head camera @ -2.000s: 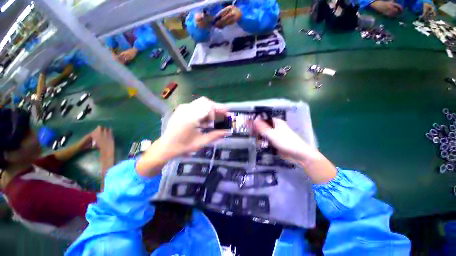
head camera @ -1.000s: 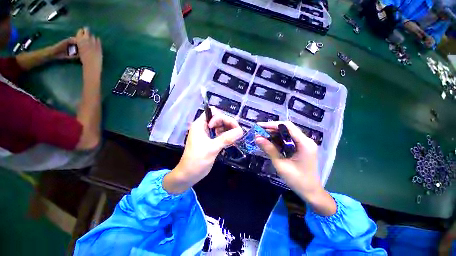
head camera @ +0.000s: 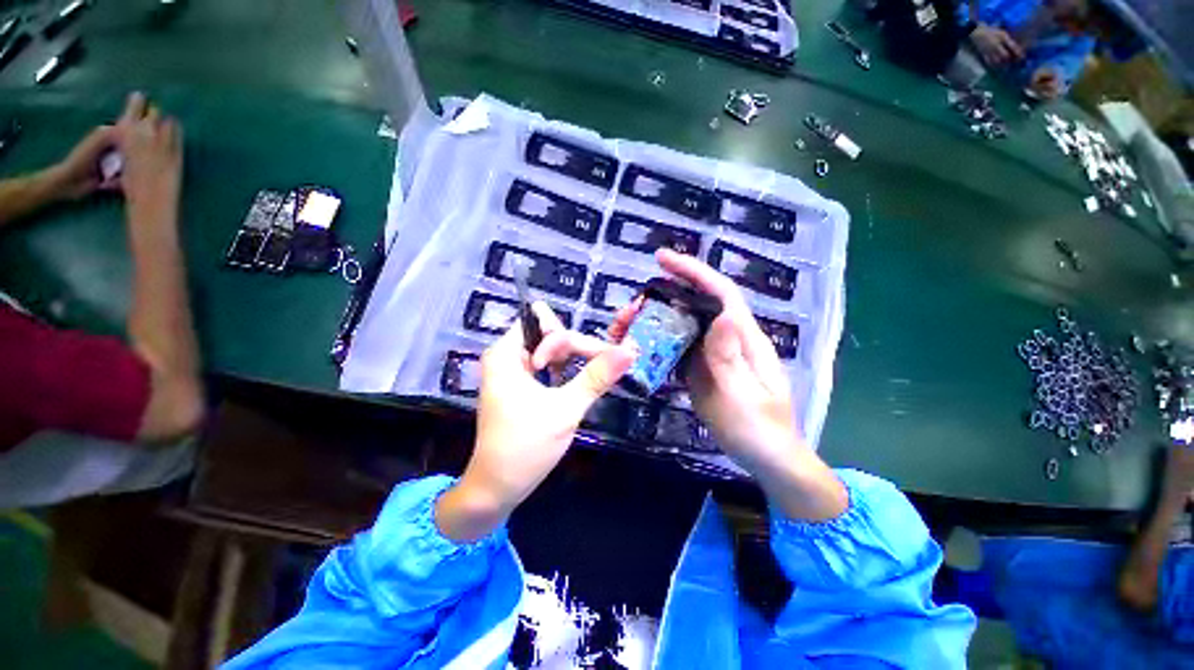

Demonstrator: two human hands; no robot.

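A blue-green circuit board (head camera: 659, 346) with a dark part at its upper end is held above the tray, tilted. My right hand (head camera: 744, 373) holds it from the right, fingers behind and around its upper end. My left hand (head camera: 534, 408) pinches its lower left edge between thumb and finger and also keeps dark pointed tweezers (head camera: 530, 321), tips up. Black phone housings (head camera: 571, 158) lie in rows on the white-lined tray (head camera: 439, 170); my hands and the board hide some of them. Whether the dark part is the screen is hard to tell.
Board and screen units (head camera: 287, 228) lie left of the tray, with small rings (head camera: 347, 263) beside them. A heap of rings (head camera: 1078, 384) lies at right. A metal post (head camera: 388, 59) stands at the tray's upper left corner. People work at left, far right and lower right.
The board has turned so its blue-green face shows flat and larger; my right hand has opened out along its side. The whole view has shifted, with the tray now further left.
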